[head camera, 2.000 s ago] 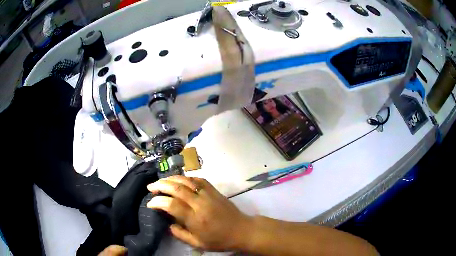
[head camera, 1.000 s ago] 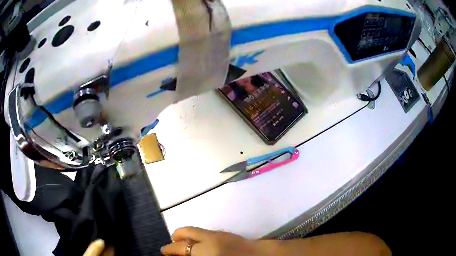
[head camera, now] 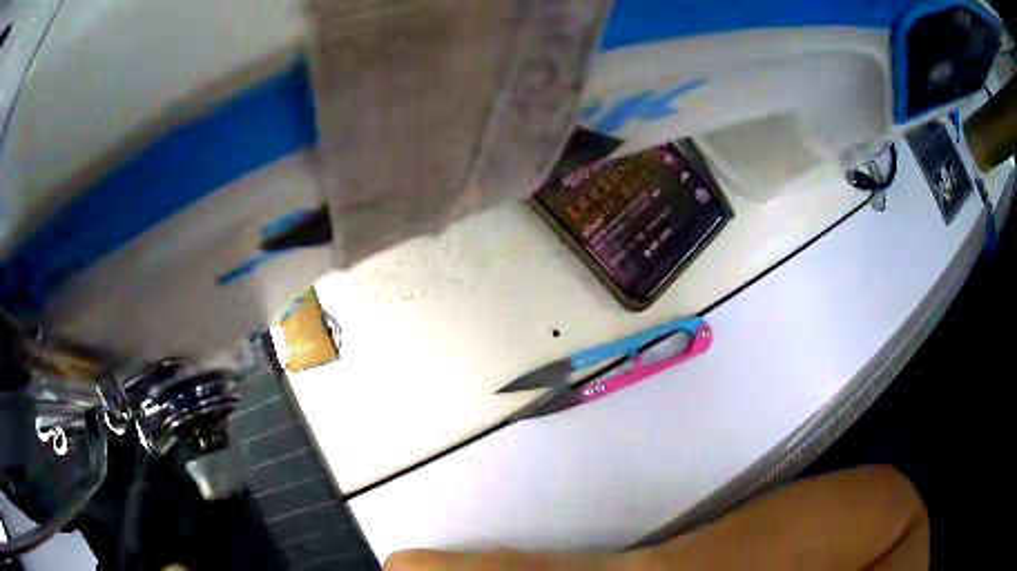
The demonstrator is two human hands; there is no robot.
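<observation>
The pinstriped dark piece (head camera: 292,463) lies flat on the machine bed, its right edge running down from the tan-gold square (head camera: 304,335). Black fabric (head camera: 201,524) lies to its left. The presser foot and needle area (head camera: 212,463) is over the fabric, dark and partly blurred. My right hand (head camera: 468,560) is at the bottom edge, mostly cut off; its fingers are hidden and the forearm shows to the right. Only a tiny bit of my left hand (head camera: 173,568) shows at the bottom edge, left of the pinstriped piece.
The white sewing machine head (head camera: 145,123) fills the upper left, with a blurred grey-beige strap (head camera: 435,123) in front. A lit smartphone (head camera: 641,229) lies under the arm. Thread snips (head camera: 625,363) with blue and pink handles lie on the bed. A measuring tape (head camera: 781,480) lines the front edge.
The view has moved closer to the machine. The machine head and strap look larger. My right hand has gone mostly out at the bottom, and less of my left hand shows.
</observation>
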